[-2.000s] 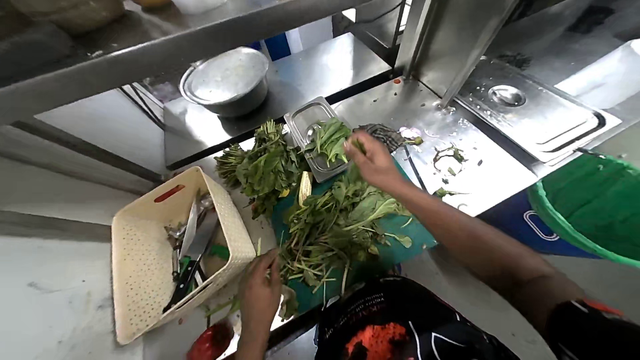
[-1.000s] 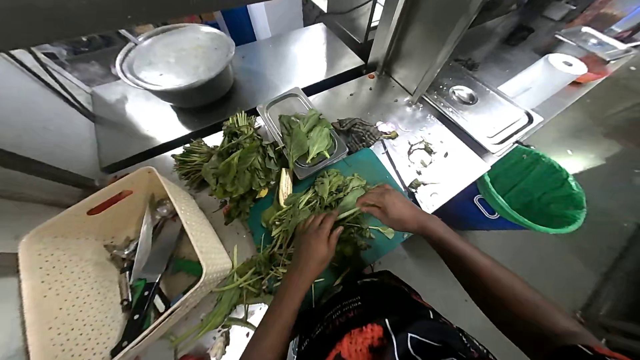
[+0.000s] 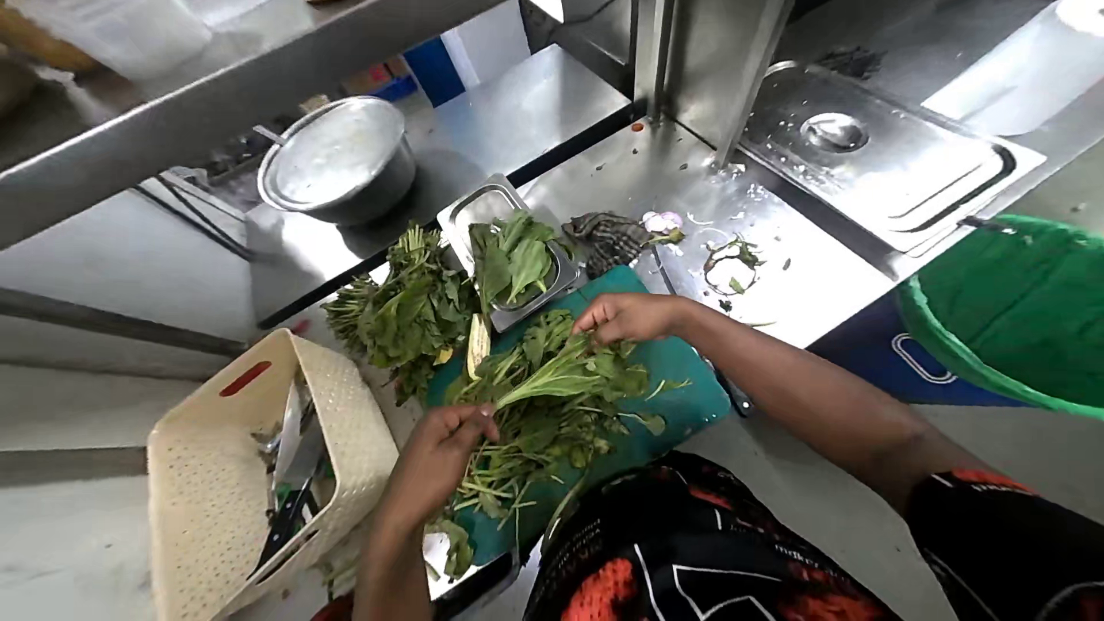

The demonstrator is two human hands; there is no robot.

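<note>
Over a green cutting board point(image 3: 690, 388), my left hand point(image 3: 448, 440) pinches the stem end of a leafy green sprig point(image 3: 552, 379). My right hand point(image 3: 630, 319) has its fingers closed on the leafy end of the same sprig. Beneath both lies a loose pile of leafy greens point(image 3: 543, 440). Behind the pile, a small steel pan point(image 3: 565, 276) holds picked leaves point(image 3: 517, 259). A bunch of leafy greens point(image 3: 401, 319) lies left of the pan, and a pale yellowish vegetable piece point(image 3: 478, 345) rests at the board's left edge.
A cream plastic basket point(image 3: 354, 405) with knives point(image 3: 297, 466) stands at left. A lidded metal pot point(image 3: 341, 159) sits behind. Right of the pan are a checked cloth point(image 3: 608, 237) and vegetable scraps point(image 3: 733, 263). A steel lid point(image 3: 871, 164) and green-lined bin point(image 3: 1009, 310) are at right.
Two seconds ago my right hand was at the steel pan; it is now over the pile. Since one second ago my hands have moved apart, with a sprig stretched between them.
</note>
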